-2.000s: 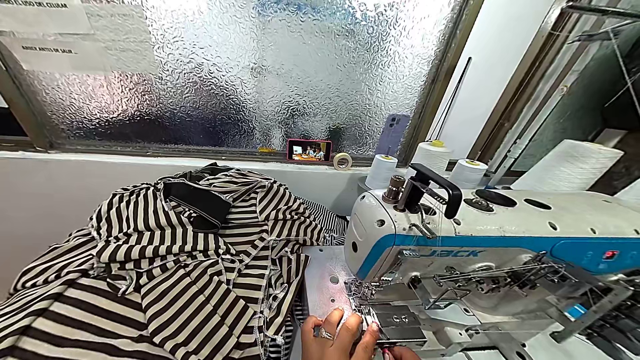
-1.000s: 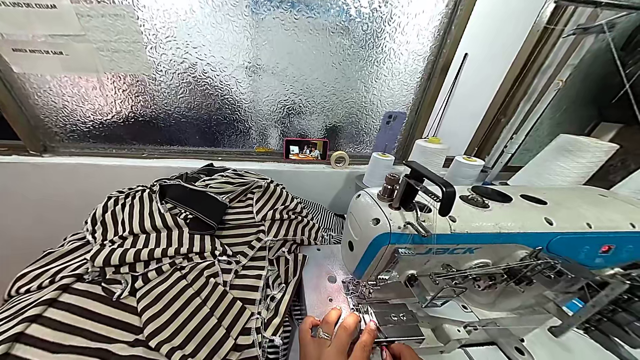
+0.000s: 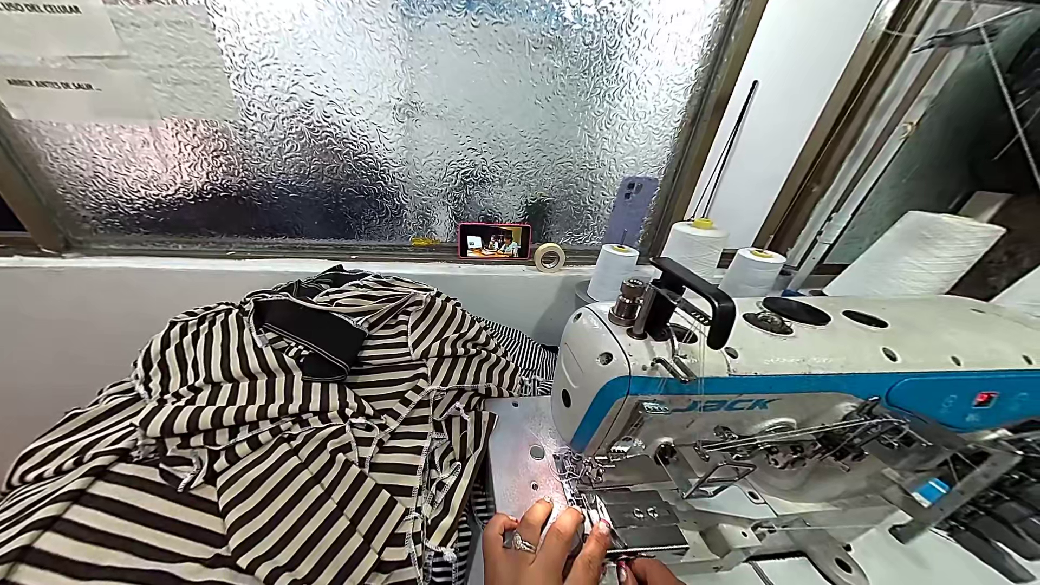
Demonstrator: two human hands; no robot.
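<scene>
My left hand [image 3: 546,546], with a ring on one finger, lies palm down on the metal bed plate [image 3: 520,455] of a white and blue Jack sewing machine [image 3: 780,357]. Its fingertips are close to the presser foot and needle area [image 3: 578,473]. Only the fingers of my right hand [image 3: 642,571] show at the bottom edge, right beside the left fingertips, at the front of the plate. Whether either hand holds fabric cannot be seen. A heap of black and cream striped knit fabric [image 3: 317,455] lies left of the machine, with a black piece [image 3: 313,333] on top.
White thread cones [image 3: 695,244] stand behind the machine, and a larger cone [image 3: 914,253] is at the right. On the ledge [image 3: 390,262] below the textured window are a phone with a lit screen [image 3: 494,241], a tape roll [image 3: 549,257] and a purple phone [image 3: 630,210].
My right fingers showed less one frame back at two seconds ago and reach slightly further into view now. The left hand stays by the presser foot. The striped heap has not plainly moved.
</scene>
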